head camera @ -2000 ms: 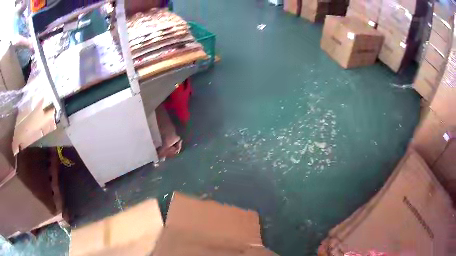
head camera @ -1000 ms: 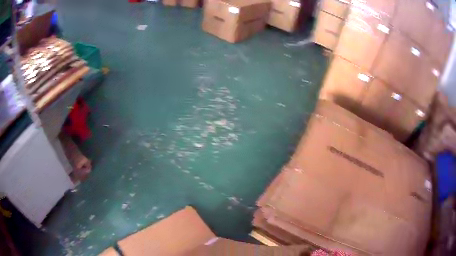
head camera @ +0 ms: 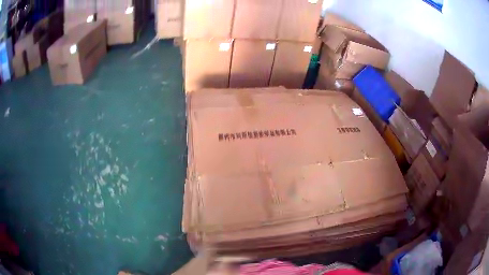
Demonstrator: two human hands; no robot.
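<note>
A low, broad stack of flattened cartons (head camera: 305,156) lies in front of me, with dark print on its top sheet and layered edges at the front. A brown cardboard piece (head camera: 187,267) shows at the bottom edge, cut off. Beside it is a blurred pale patch that may be my right hand (head camera: 226,265), with pink patterned cloth to its right. Its fingers and any grip on the cardboard cannot be made out. My left hand is not in view.
Stacked closed cartons (head camera: 252,62) stand directly behind the flattened stack. More cartons (head camera: 80,53) stand at the back left on the green floor (head camera: 139,107). Right of the stack are a blue bin (head camera: 375,92), loose cardboard (head camera: 423,180) and a white wall. Pale scraps litter the floor.
The view has swung right, bringing the flattened stack to the centre and the workbench out of view. The nearby cardboard piece now shows less, at the bottom edge.
</note>
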